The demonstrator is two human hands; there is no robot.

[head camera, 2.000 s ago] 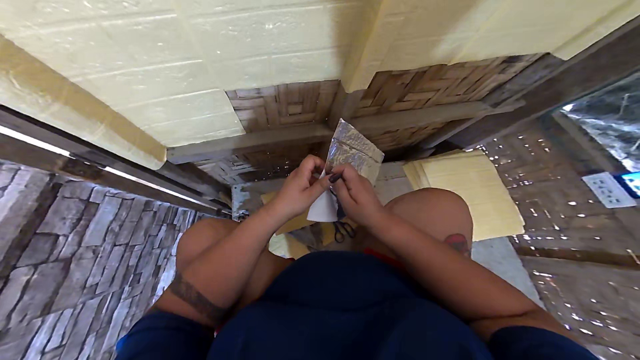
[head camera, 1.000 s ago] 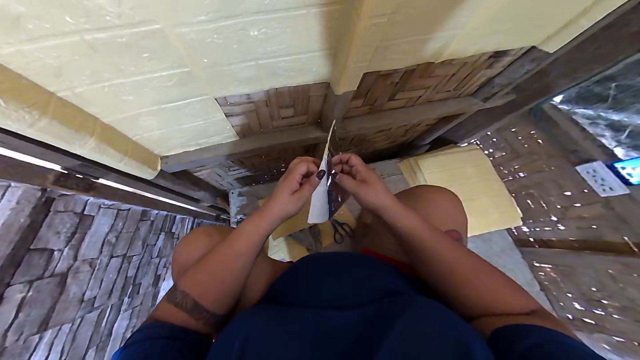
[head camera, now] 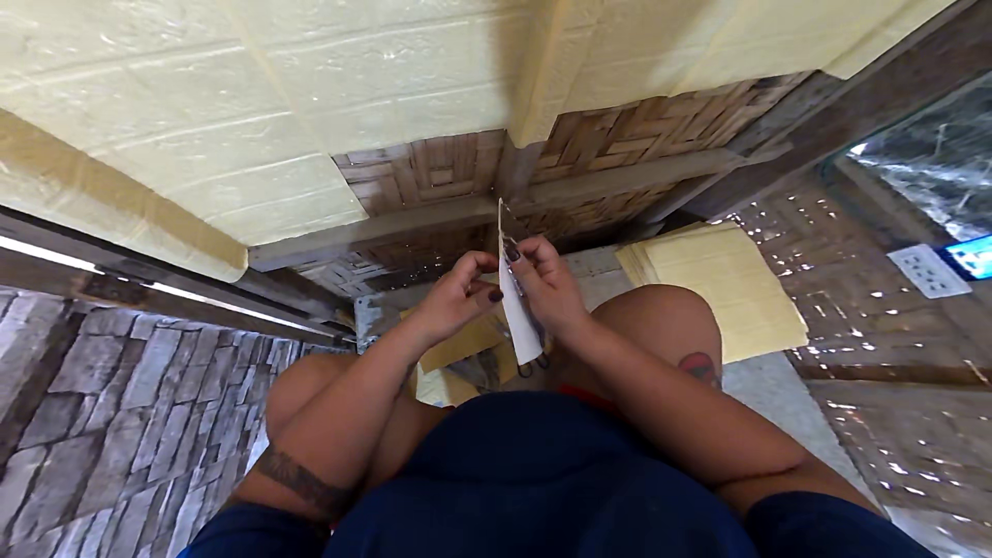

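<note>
A small foam wall-panel piece [head camera: 521, 322], with a white backing and a shiny edge, stands nearly edge-on between my hands. My right hand [head camera: 546, 283] grips it from the right, thumb on top near its middle. At its left side is my left hand [head camera: 465, 294], thumb and fingers bent and apart; whether they touch the piece cannot be told. Below the piece, scissors show only by their dark handle loops [head camera: 535, 366], partly hidden by it. Yellowish scraps [head camera: 463, 345] lie on the floor between my legs.
A stack of cream foam panels [head camera: 721, 287] lies beyond my right knee. Ahead, cream brick-pattern panels [head camera: 372, 70] cover the upper woven bamboo wall [head camera: 434, 167], crossed by a wooden beam [head camera: 380, 229]. A power strip [head camera: 928, 271] and a lit screen [head camera: 975, 256] are at right.
Two seconds ago the piece showed its broad shiny face; it has since turned nearly edge-on. My left hand's fingers have spread from their earlier pinch near the right hand.
</note>
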